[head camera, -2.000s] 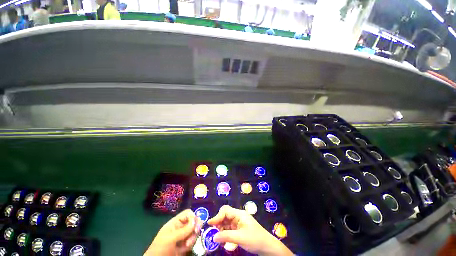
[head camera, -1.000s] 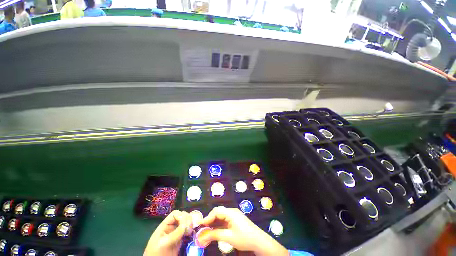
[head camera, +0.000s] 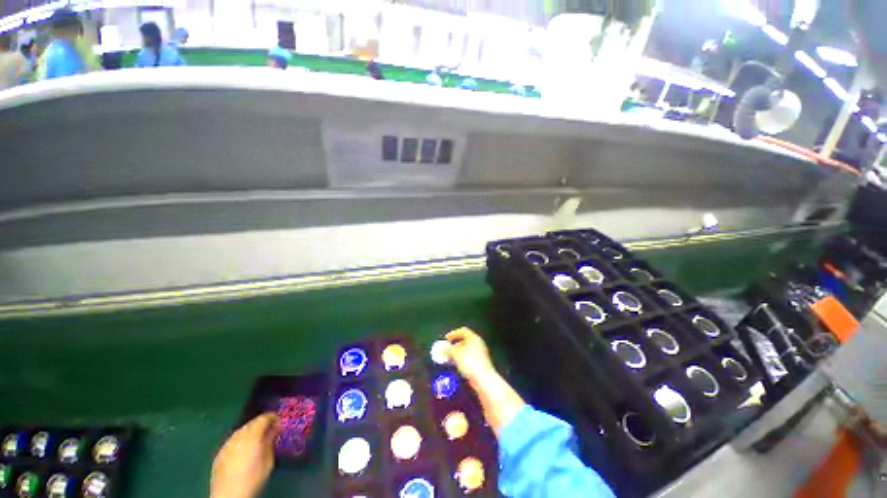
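My left hand (head camera: 245, 457) is at the small black parts box (head camera: 255, 397), its fingertips at the edge of the red and pink tangle (head camera: 296, 424); whether they pinch a strand cannot be told. My right hand (head camera: 469, 356) has its fingertips on a white lit round unit (head camera: 442, 351) at the top right pocket of the module tray (head camera: 373, 428). Other pockets hold round units glowing blue, orange and white, such as a blue one (head camera: 351, 405) and an orange one (head camera: 406, 443).
A tall black block of stacked case trays (head camera: 545, 336) with silver-rimmed circles stands at right. A side tray (head camera: 122, 471) with small discs is at far left. Cabled equipment and an orange part (head camera: 834, 320) are at far right. A grey partition (head camera: 243, 146) runs behind; people are beyond it.
My hands have parted from the unit held between them. The left has moved to the parts box, the right to the tray's top right pocket. The view has shifted.
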